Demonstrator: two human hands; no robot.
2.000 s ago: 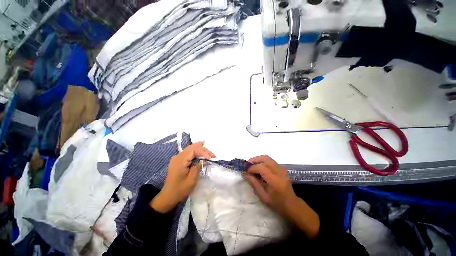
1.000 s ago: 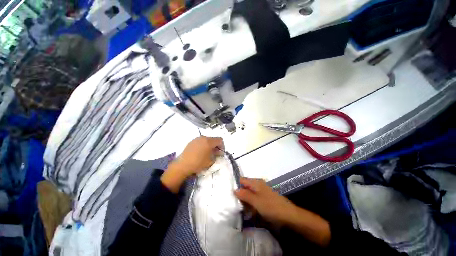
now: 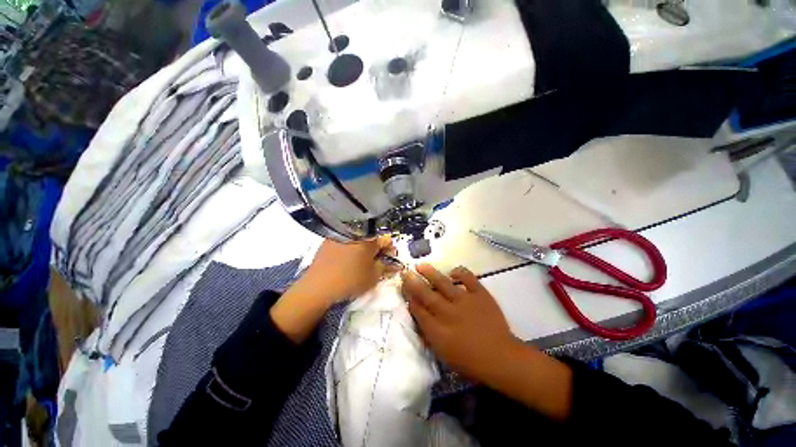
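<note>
My left hand [image 3: 345, 272] and my right hand [image 3: 456, 316] are close together at the needle area of the white sewing machine [image 3: 375, 105]. Both pinch the seam edge [image 3: 394, 262] of the work beside the lit presser foot [image 3: 419, 237]. The white padded piece [image 3: 375, 375] hangs from the fingers toward the lap. The dark checked outer fabric [image 3: 236, 323] lies left of it, partly under my left sleeve. My fingers cover most of the seam, so whether it is under the foot cannot be told.
Red-handled scissors [image 3: 602, 279] lie right of the needle, blades toward it. A thin pale sliver [image 3: 545, 177] lies behind them on the bed. Stacked cut pieces [image 3: 157, 183] fan out at left. Black cloth strips [image 3: 602, 122] cross the machine arm. A ruler strip [image 3: 698, 321] follows the front edge.
Both hands have moved from the table's front edge up to the needle with the seam edge. The view has turned and come closer to the machine. The scissors still lie on the table.
</note>
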